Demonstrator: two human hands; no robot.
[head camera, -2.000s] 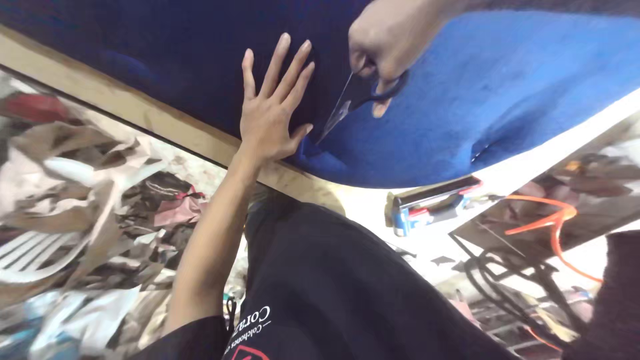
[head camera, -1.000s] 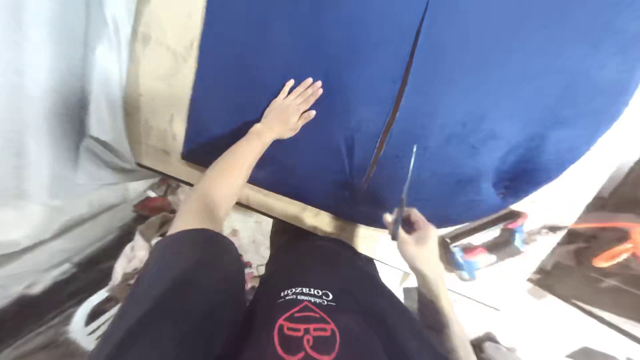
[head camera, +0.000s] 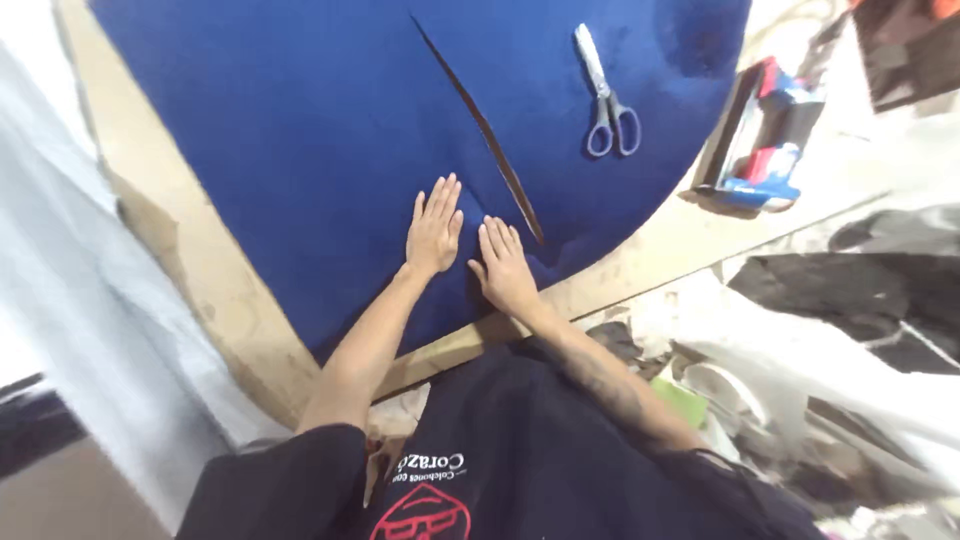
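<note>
Blue fabric (head camera: 315, 150) lies spread over a table, with a long narrow slit (head camera: 487, 135) through it that shows something dark beneath. My left hand (head camera: 434, 229) rests flat on the fabric, left of the slit's near end. Close beside it, my right hand (head camera: 504, 262) also lies palm down, just below and left of that end. Neither hand holds anything. A pair of scissors (head camera: 609, 94) lies on the fabric right of the slit, blades pointing away and handles toward me.
The table's wooden edge (head camera: 592, 281) runs between my body and the fabric. A blue and red tool or dispenser (head camera: 765, 142) sits at the right of the fabric. Pale sheeting (head camera: 120, 285) hangs at the left. Scraps (head camera: 832, 450) lie below on the right.
The scissors, in my right hand in both earlier frames, now lie on the fabric. My right hand has come down flat near my left. The view has turned.
</note>
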